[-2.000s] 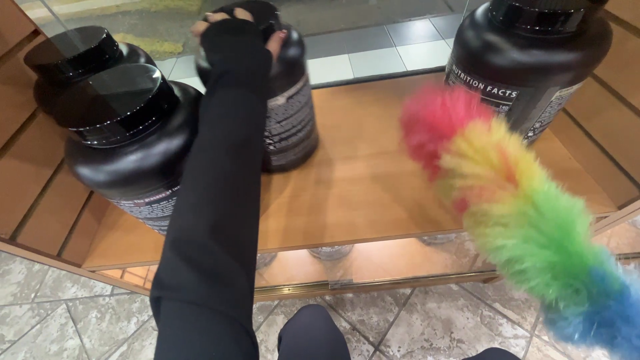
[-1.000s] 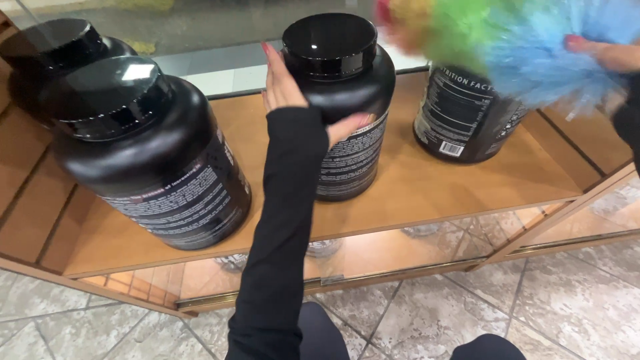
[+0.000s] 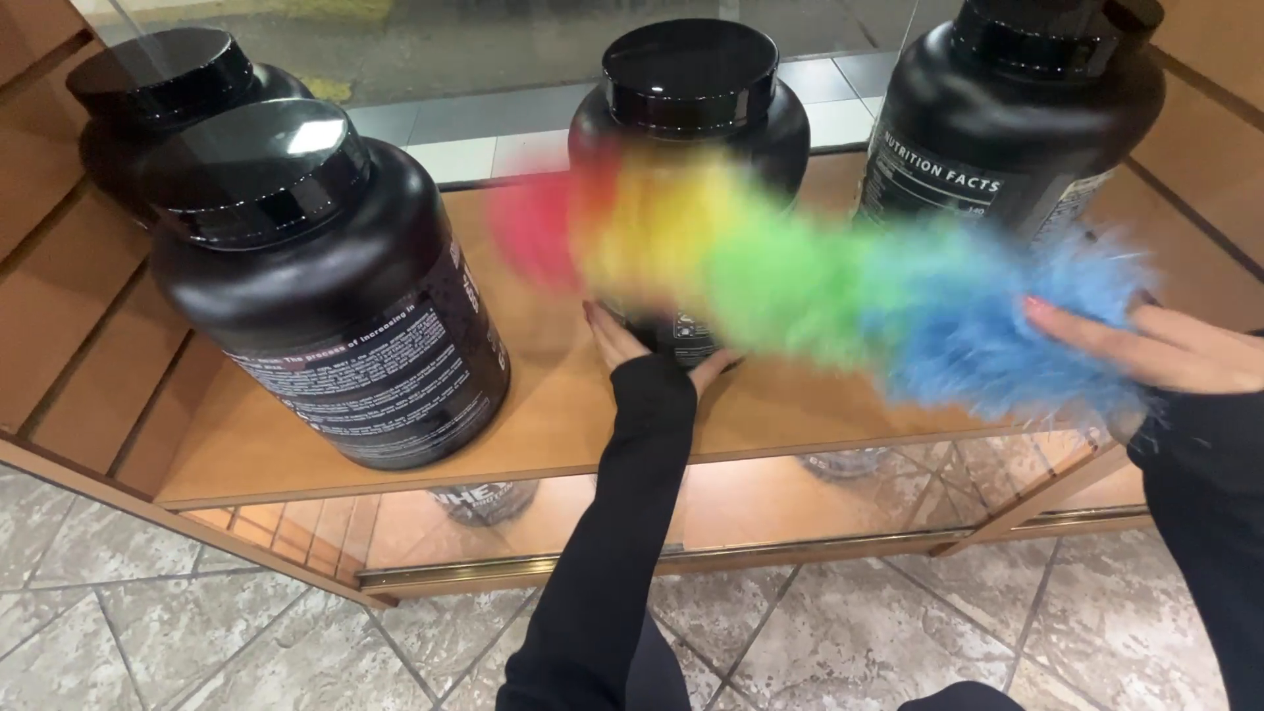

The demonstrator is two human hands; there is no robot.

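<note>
My left hand (image 3: pixel 652 346), in a black sleeve, grips the lower part of the middle black plastic tub (image 3: pixel 691 79), which stands upright on the wooden shelf. At the right, my right hand (image 3: pixel 1155 341) is closed around the blue end of a rainbow-coloured fluffy duster (image 3: pixel 820 276). The duster's blurred red and yellow end lies across the front of that tub and hides part of it. Another tub (image 3: pixel 326 296) with a printed label stands left of my left hand, with one more (image 3: pixel 168 89) behind it. Behind the duster, at the right, is a large tub (image 3: pixel 1017 118).
The wooden shelf (image 3: pixel 553 395) has slatted side walls (image 3: pixel 69 286) and a glass pane behind it. Under it, a glass-fronted lower shelf holds tubs (image 3: pixel 484 502). A wooden frame edge runs above the tiled floor (image 3: pixel 237 642).
My left hand has gone from the upper side of the middle tub down to its lower part. The duster has swung left from the right-hand tub to the front of the middle one.
</note>
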